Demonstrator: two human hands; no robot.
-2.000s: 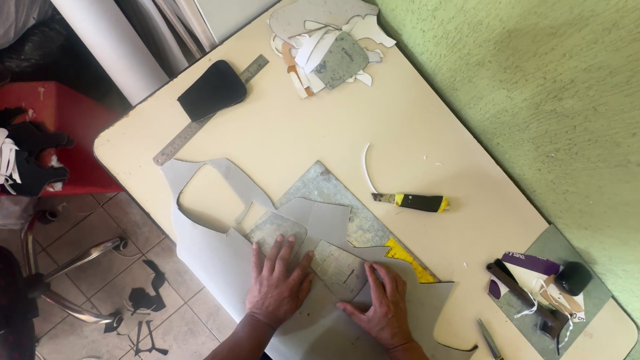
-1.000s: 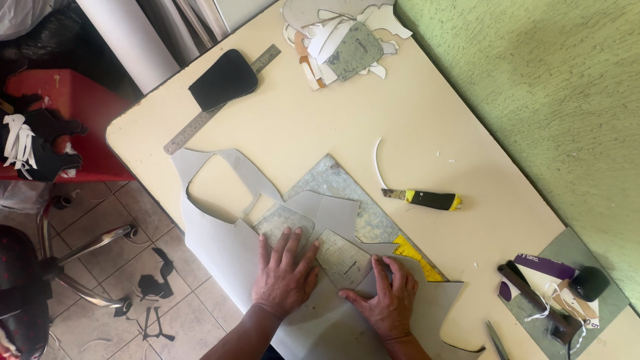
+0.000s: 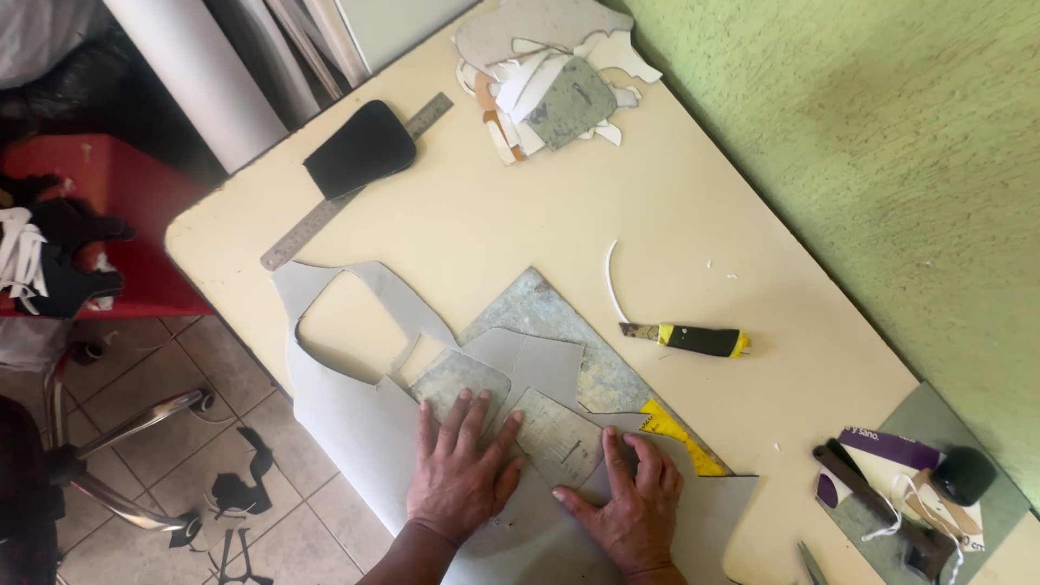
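My left hand lies flat with fingers spread, its fingertips on a grey rounded template over a light grey sheet with cut-outs. A second, squarish template sits beside it; my right hand touches its right edge with thumb and forefinger, other fingers bent. Under the sheet shows a mottled grey cutting board with a yellow patch. Up and right of my hands, a knife with a black and yellow handle rests beside a thin white strip.
A black rounded piece lies across a steel ruler. Scraps and patterns are piled at the table's far end. At right, a grey board bears a black-handled tool and cord. A red bin stands left; a green wall borders the table.
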